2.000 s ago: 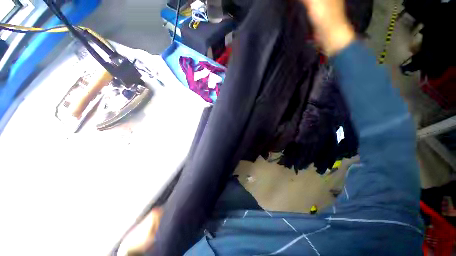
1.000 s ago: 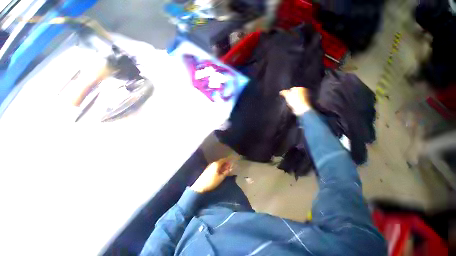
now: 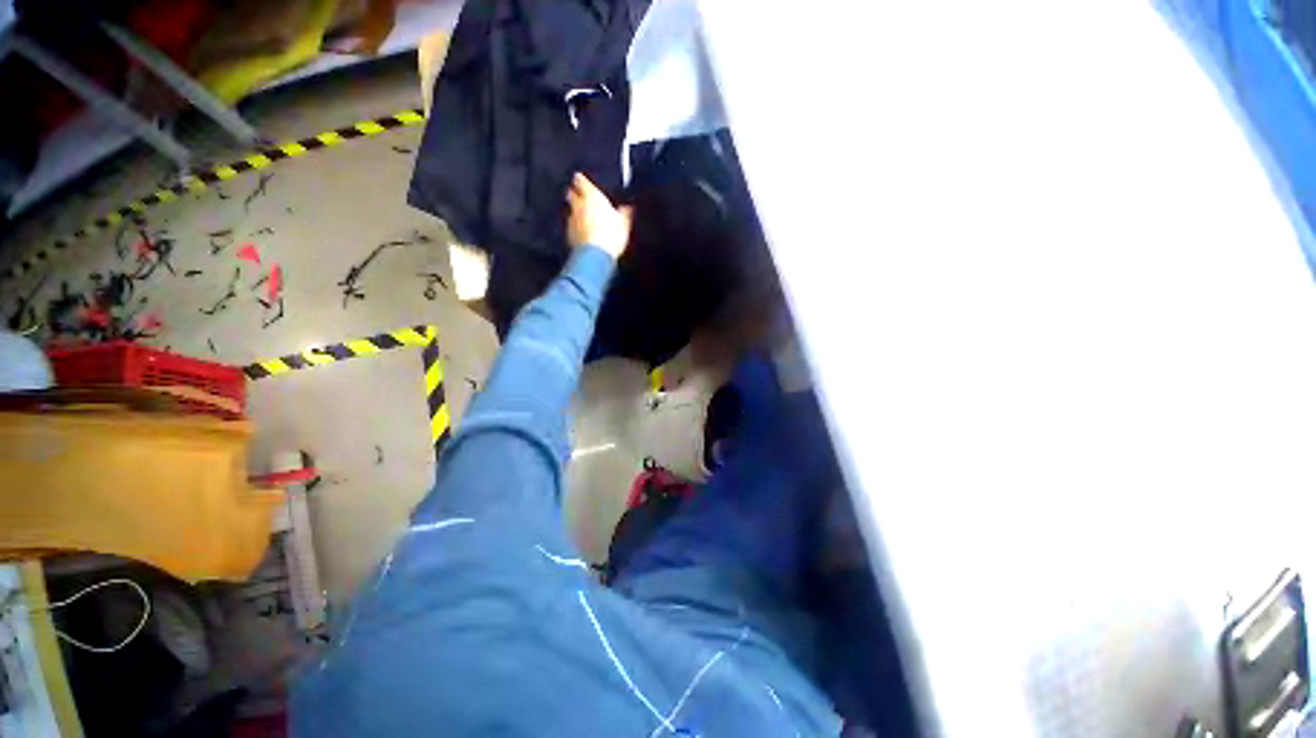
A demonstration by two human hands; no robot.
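A dark garment (image 3: 520, 130) lies on a pile at the top centre, left of the white table's edge, with a small white mark on it. My left hand (image 3: 599, 219) reaches forward to it, its fingers closed on the cloth at the garment's right part. More black cloth (image 3: 671, 260) hangs below and right of my hand, in shadow. My right hand is not in view.
The white pressing table (image 3: 1010, 361) fills the right side, with a black-framed metal rest (image 3: 1267, 656) at its lower right. Yellow-black tape (image 3: 347, 350) and scraps mark the floor. A red crate (image 3: 145, 378) and tan sheets (image 3: 137, 483) stand at left.
The view has swung left, away from the iron and blue tray. My left hand has gone from the table's near edge to a dark garment. My right hand has left the view.
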